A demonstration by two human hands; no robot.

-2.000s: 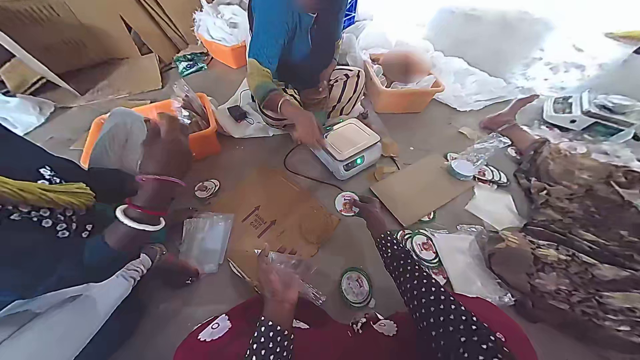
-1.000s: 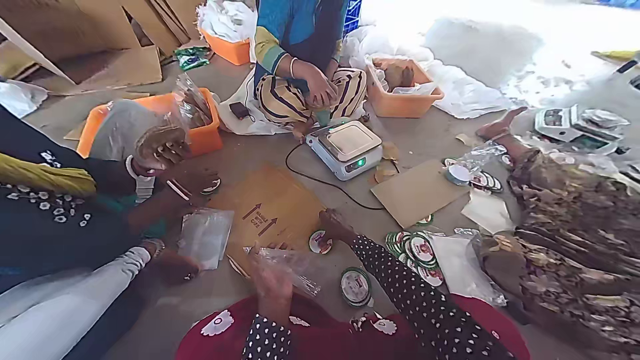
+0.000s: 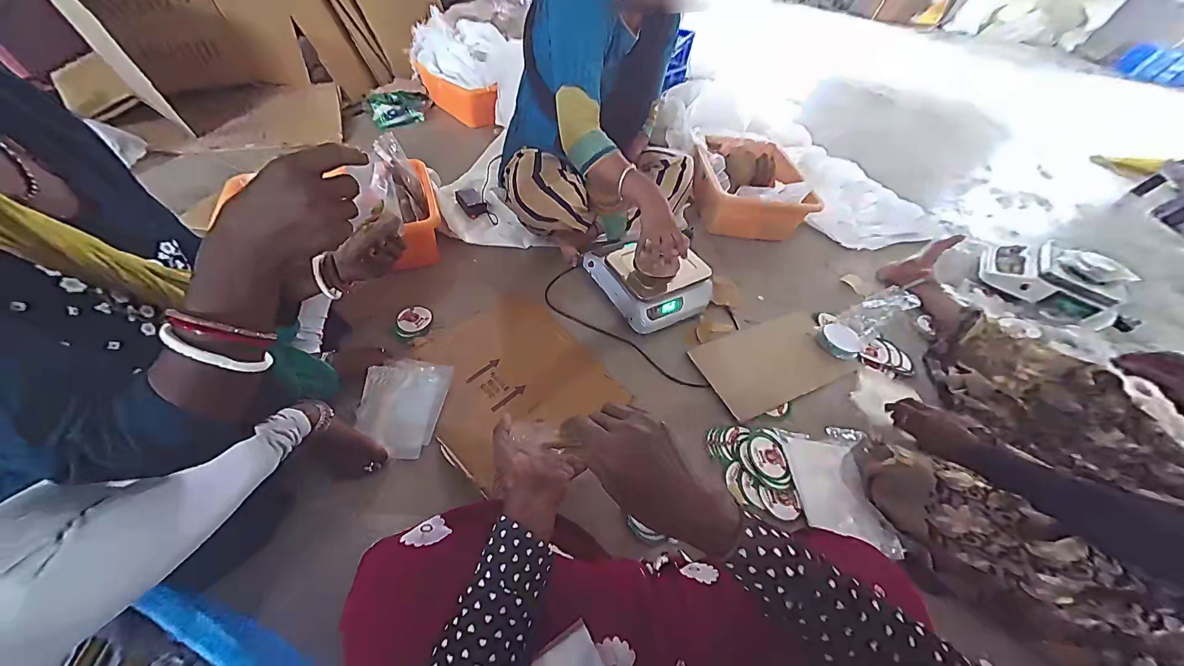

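My left hand (image 3: 534, 462) is shut on a clear plastic bag (image 3: 536, 433) above the near edge of the flat cardboard sheet (image 3: 527, 361). My right hand (image 3: 638, 462) meets it at the bag, its fingertips close to the bag's mouth; whether it pinches the film is hard to tell. To the right lie overlapping round labels (image 3: 766, 460) with green rims, beside a stack of clear bags (image 3: 837, 490). More round labels (image 3: 645, 529) show partly beneath my right wrist. A single round label (image 3: 413, 321) rests left of the cardboard.
Across from me a person's hand (image 3: 659, 245) holds something on a digital scale (image 3: 650, 287), whose cable curves over the floor. Co-workers sit close on the left and right. Orange crates (image 3: 758, 213), clear bags (image 3: 404, 407) and a second cardboard piece (image 3: 772, 365) lie around.
My right hand has moved left from the cardboard's right edge to the bag at my left hand. The person opposite has brought a hand and an object onto the scale. The left co-worker's hands have risen.
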